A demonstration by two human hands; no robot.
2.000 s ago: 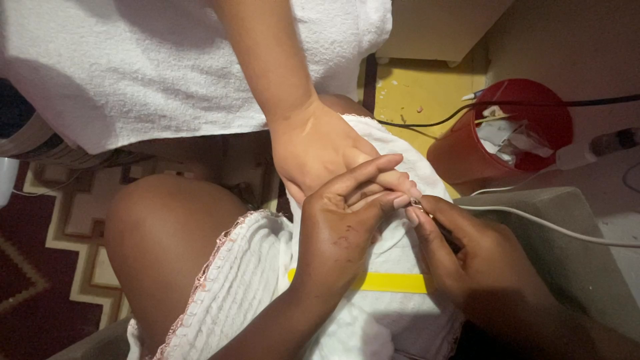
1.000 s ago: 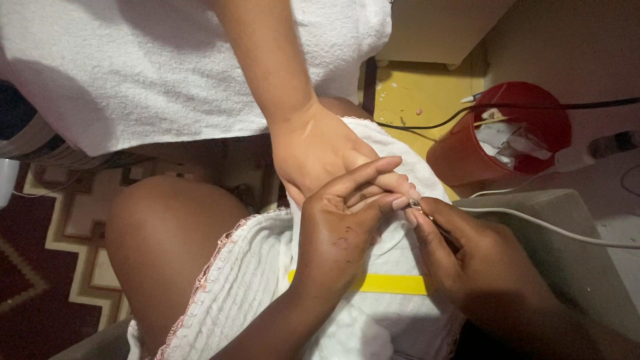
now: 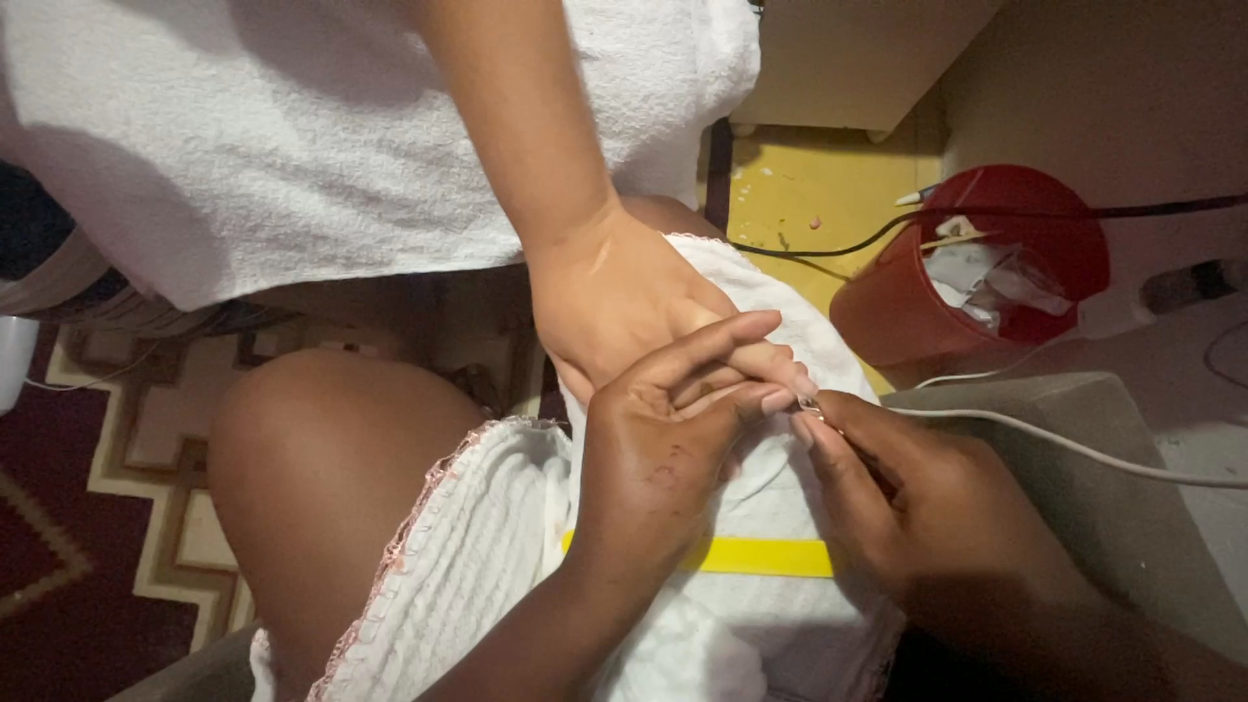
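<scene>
Another person's hand [image 3: 624,292] reaches down from the top, palm down, over a white cloth [image 3: 487,526] on my lap. My left hand [image 3: 653,458] holds a finger of that hand between thumb and fingers. From the right, my right hand [image 3: 877,478] pinches a small metal tool [image 3: 809,405], probably a nail clipper or nipper, with its tip at that person's fingertip. Most of the tool is hidden by my fingers. Below the hands a flat yellow strip [image 3: 765,556], possibly a nail file, lies on the cloth, partly behind my left wrist.
A red bin [image 3: 877,302] with crumpled waste stands at the right, a black cable [image 3: 1150,210] passing across it. A white cable [image 3: 1063,458] runs over a grey padded edge [image 3: 1043,429]. The person's white towel-like garment [image 3: 390,156] fills the upper left, above a patterned rug [image 3: 175,487].
</scene>
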